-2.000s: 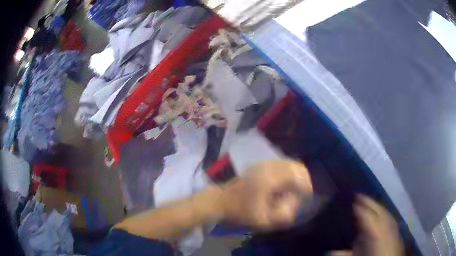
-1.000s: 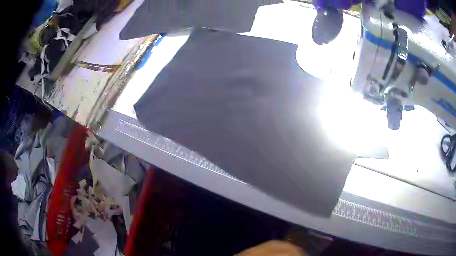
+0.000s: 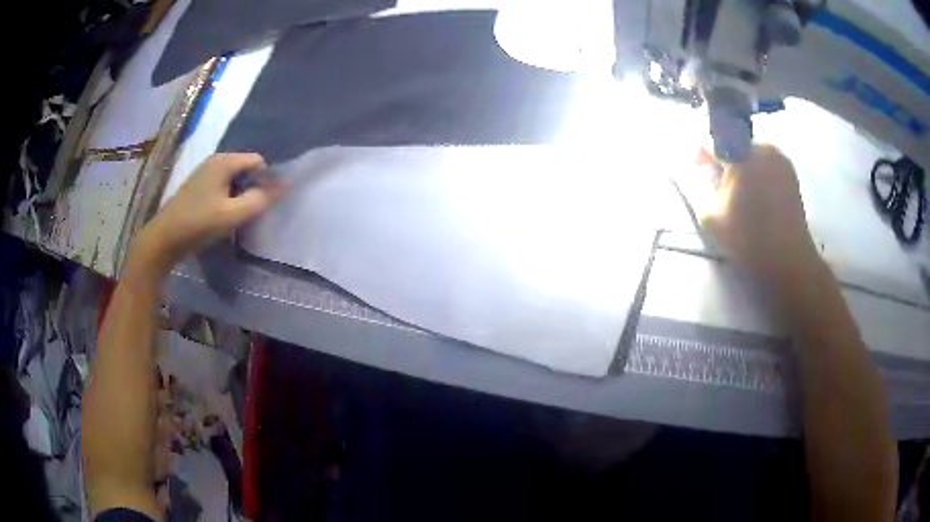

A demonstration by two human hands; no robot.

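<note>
A pale grey panel (image 3: 438, 245) lies on a dark grey panel (image 3: 398, 82) on the machine table, their lower edges close together. My left hand (image 3: 229, 194) is closed on the left corner of the pale panel. My right hand (image 3: 760, 209) is at the right end of the pieces, beside the needle area of the white sewing machine (image 3: 867, 87). Its fingertips are partly lost in lamp glare and behind a machine part, so its grip cannot be told.
Black-handled snips (image 3: 898, 199) lie on the right of the bed. Another dark piece (image 3: 245, 31) lies at the upper left. A printed ruler (image 3: 704, 364) runs along the front edge. A red basket (image 3: 257, 428) with scraps stands below left.
The pale panel now lies over the dark one. Both my hands have come onto the table, the left at the panel's left corner, the right by the needle. The view has shifted.
</note>
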